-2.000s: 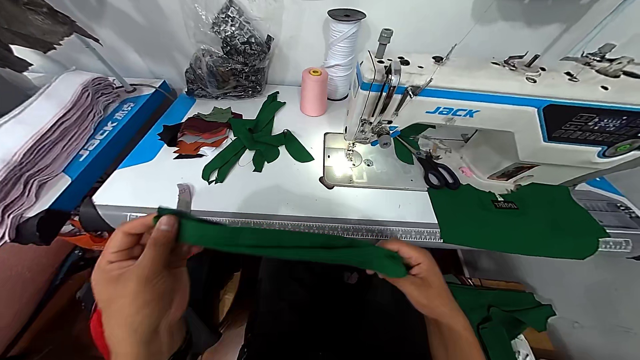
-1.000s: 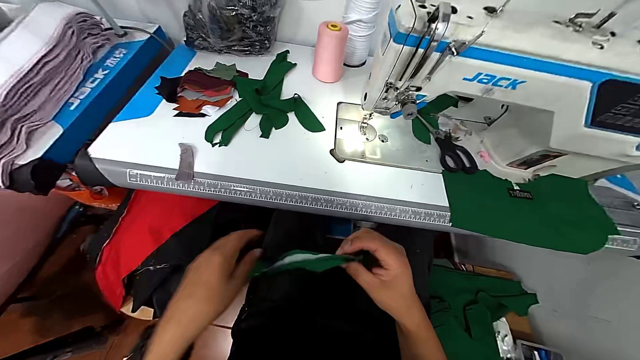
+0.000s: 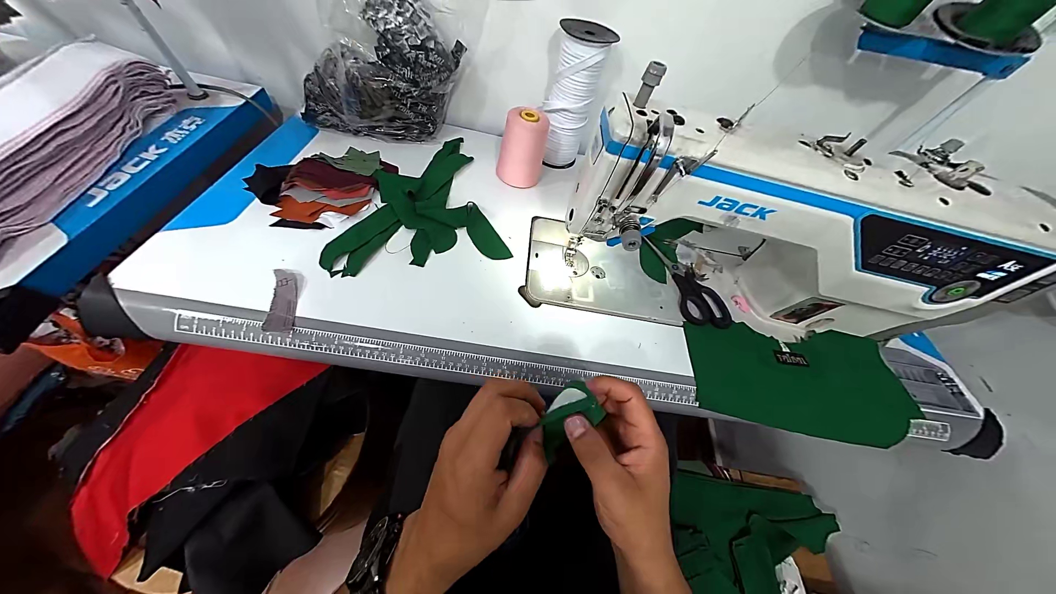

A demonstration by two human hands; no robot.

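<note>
My left hand (image 3: 487, 470) and my right hand (image 3: 623, 462) pinch a folded green fabric strip (image 3: 572, 410) between their fingertips, just in front of the table's edge. A pale patch shows on the strip; its lower part is partly hidden by my fingers. Beyond them stands a Jack sewing machine (image 3: 742, 206) with its needle area lit. Black-handled scissors (image 3: 701, 299) lie at the right of the metal plate, beside a green scrap. A green fabric panel (image 3: 800, 388) with a small black label hangs over the table's front edge at the right.
Green strips (image 3: 421, 206) lie near coloured scraps (image 3: 322, 190). Behind stand a pink thread cone (image 3: 522, 148), a white tape spool (image 3: 572, 91) and a plastic bag of labels (image 3: 379, 74). A ruler strip (image 3: 412, 351) runs along the edge. Red and black cloth (image 3: 190, 437) lies below left.
The green strip was stretched between both hands above the table edge two seconds ago. Now my hands are close together, with the strip folded between them. The view has shifted.
</note>
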